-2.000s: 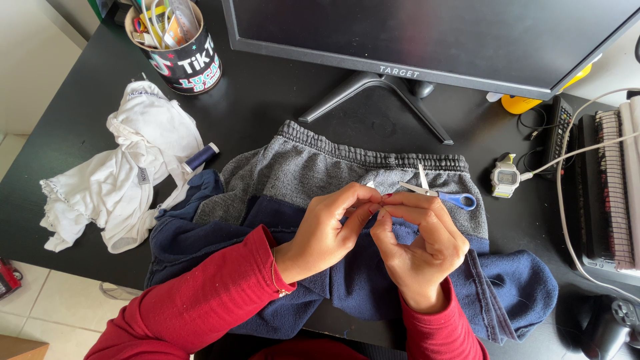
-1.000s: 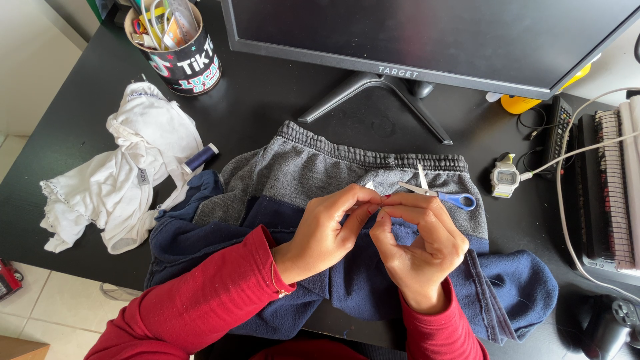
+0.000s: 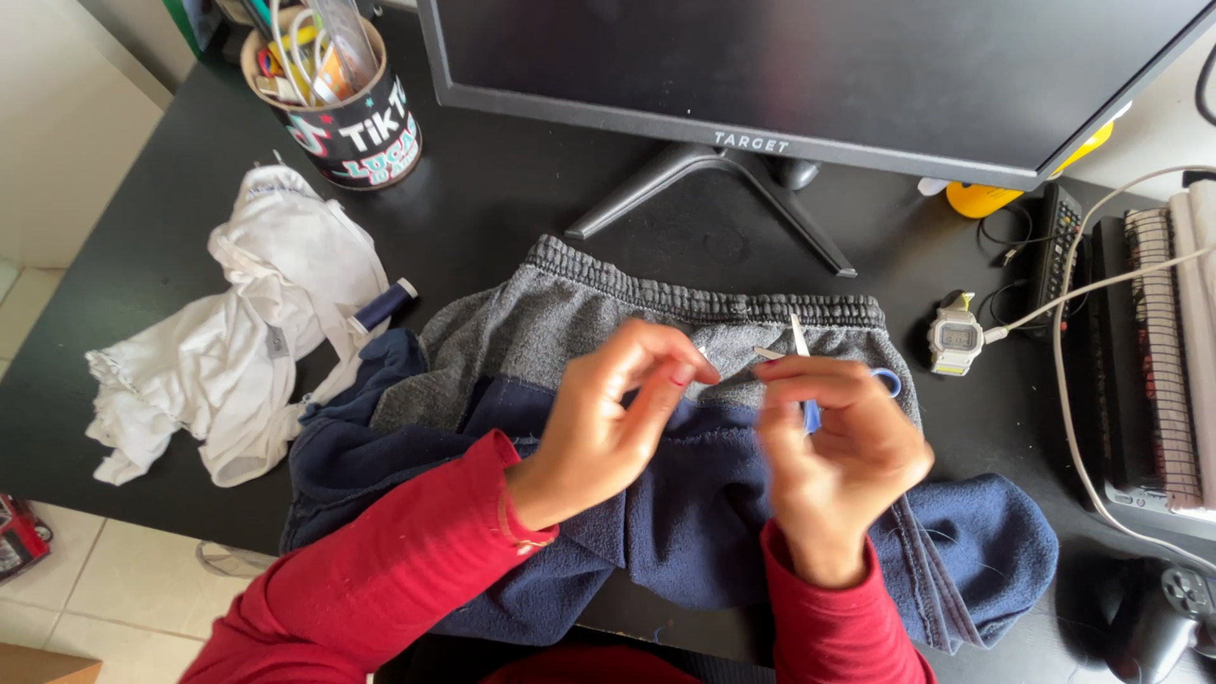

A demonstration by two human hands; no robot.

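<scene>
Grey and navy fleece pants [image 3: 608, 323] with an elastic waistband lie spread on the black desk. Above them my left hand [image 3: 617, 408] has thumb and forefinger almost together; whether a thread or needle is between them is too small to tell. My right hand [image 3: 836, 446], partly blurred, is held apart to the right, fingers curled and thumb near the forefinger; its contents cannot be made out. Scissors with blue handles [image 3: 800, 337] lie with blades apart on the pants, partly hidden behind my right hand. A spool of navy thread [image 3: 384, 305] rests beside a white cloth garment [image 3: 275, 285] at the left.
A monitor on a stand [image 3: 703, 171] is at the back. A decorated cup of pens and cables [image 3: 351, 123] stands at the back left. To the right are a digital watch [image 3: 956, 334], a remote control [image 3: 1054, 247], a cable, notebooks [image 3: 1154, 332] and a game controller [image 3: 1164, 617].
My hands, whose fingertips met in both earlier frames, are now apart, with a gap between them over the pants. The garments, spool and scissors have stayed in place.
</scene>
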